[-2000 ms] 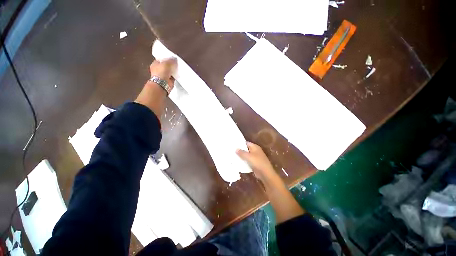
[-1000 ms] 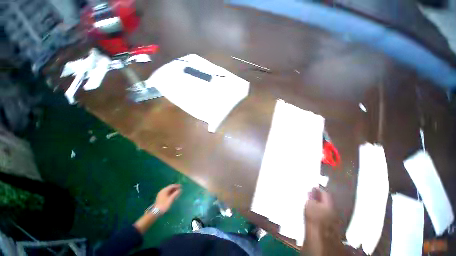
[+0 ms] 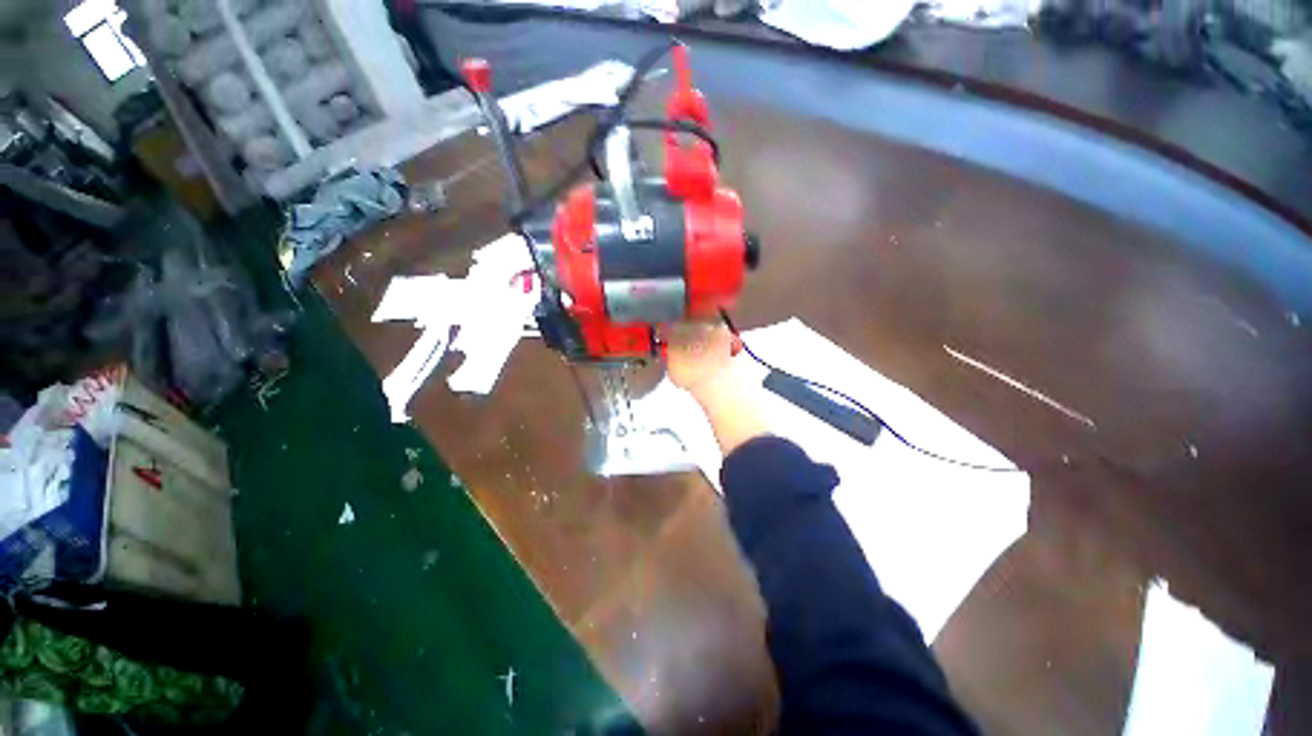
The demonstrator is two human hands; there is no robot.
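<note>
The red and black cloth cutting machine [image 3: 648, 259] stands on the brown table, its silver base plate [image 3: 648, 449] at the left edge of a white fabric lay [image 3: 892, 496]. My right hand [image 3: 701, 360] is at the machine's handle, just below the motor housing. Its fingers are partly hidden by the housing, but it looks closed on the machine. My left hand is out of the picture. A dark bar [image 3: 820, 406] lies on the lay, with a thin black cable beside it.
White offcuts [image 3: 468, 324] lie left of the machine. Another white panel [image 3: 1201, 669] is at the lower right. The brown table's [image 3: 576, 554] edge runs diagonally beside the green floor [image 3: 381, 575]. A pale container [image 3: 173, 503] stands at the left. Grey cloth [image 3: 345, 209] lies at the table's far left corner.
The view has swung left to the machine. My right hand has moved from the white panels to the machine and taken hold there. My left hand has left the picture.
</note>
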